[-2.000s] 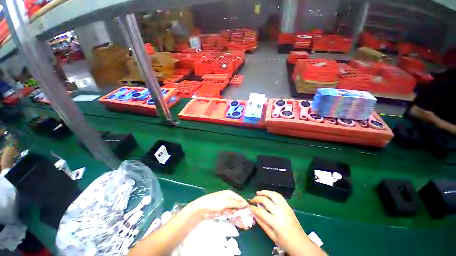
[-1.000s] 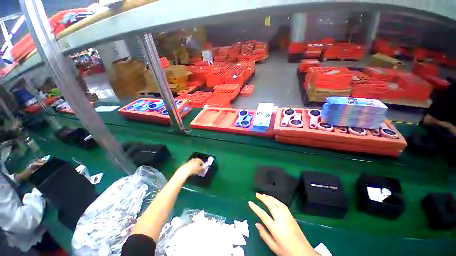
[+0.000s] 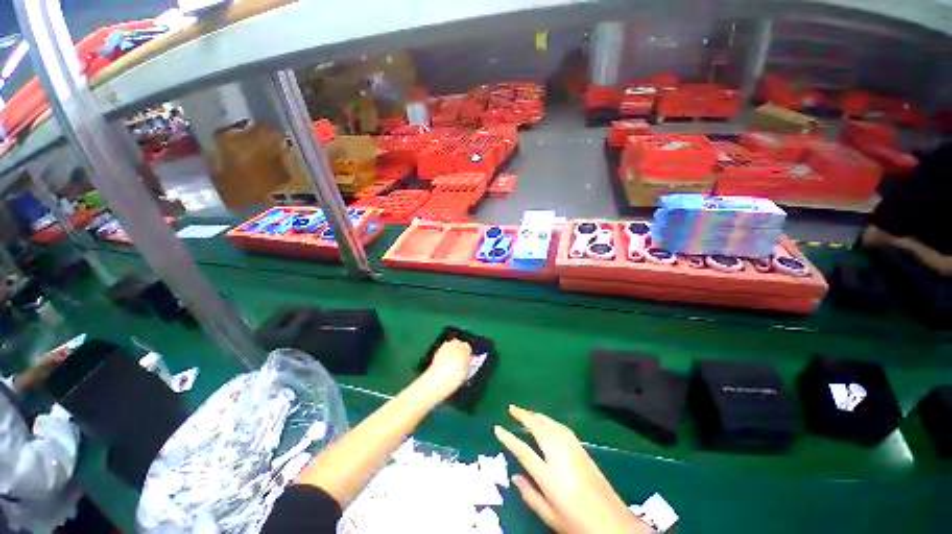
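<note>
My left hand [image 3: 451,361] is inside an open black box base [image 3: 478,391] on the green belt. A white piece shows beside its fingers; whether they grip it is hidden. My right hand [image 3: 558,469] hovers empty, fingers apart, right of the loose pile of white parts [image 3: 423,496]. A clear plastic bag [image 3: 235,443] full of white cables lies left of my left forearm. A small white piece [image 3: 656,512] lies by my right wrist.
Right along the belt are a foam insert [image 3: 635,394], a box lid [image 3: 742,402] and a box base [image 3: 851,398] with white contents. Red trays [image 3: 689,280] line the far side. A metal post [image 3: 146,198] stands left. People work at both sides.
The black boxes have shifted right along the belt. My left hand left the white pile for the box base and has moved right with it. My right hand has drawn away from my left and opened.
</note>
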